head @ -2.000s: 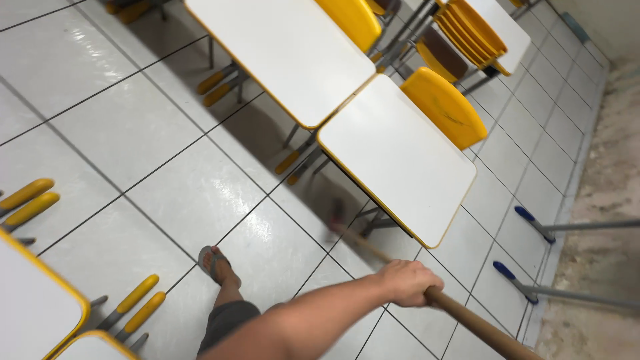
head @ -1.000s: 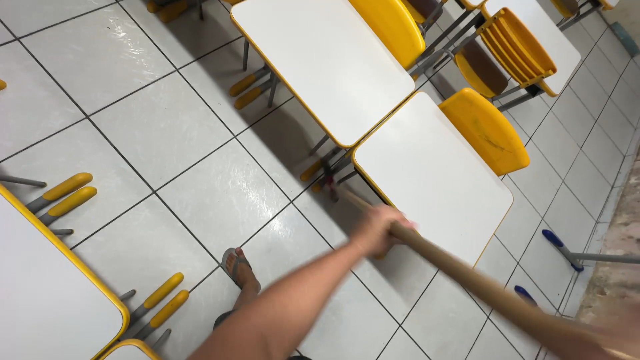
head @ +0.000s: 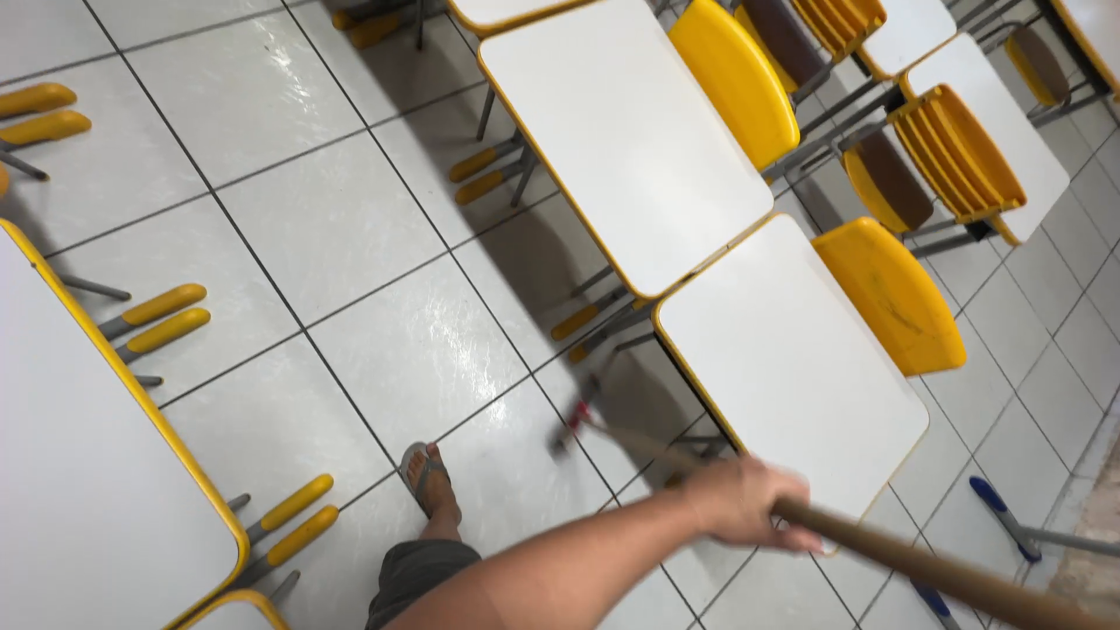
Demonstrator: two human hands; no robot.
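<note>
My left hand (head: pixel 752 503) is closed around a brown wooden pole (head: pixel 910 556), which runs out of the frame at the lower right. The pole's far part slants down to a blurred dark floor-tool head (head: pixel 569 429) with a red joint; its exact kind is unclear. That head rests low by the tiled floor (head: pixel 376 350), beside the legs of a white-topped desk with yellow edging (head: pixel 787 350). My hand is over the near edge of this desk. My right hand is out of view.
Another white desk (head: pixel 621 140) adjoins it, with yellow chairs (head: pixel 892 297) behind. On the left stands a white table (head: pixel 79 437) with yellow-capped legs (head: pixel 297 525) jutting out. My sandalled foot (head: pixel 427 481) is on the tiles. Blue-tipped metal legs (head: pixel 1006 516) stand near the wall at right.
The tool head has moved out from beside the desk legs onto the open floor tiles, toward my foot. My left hand has stayed on the pole.
</note>
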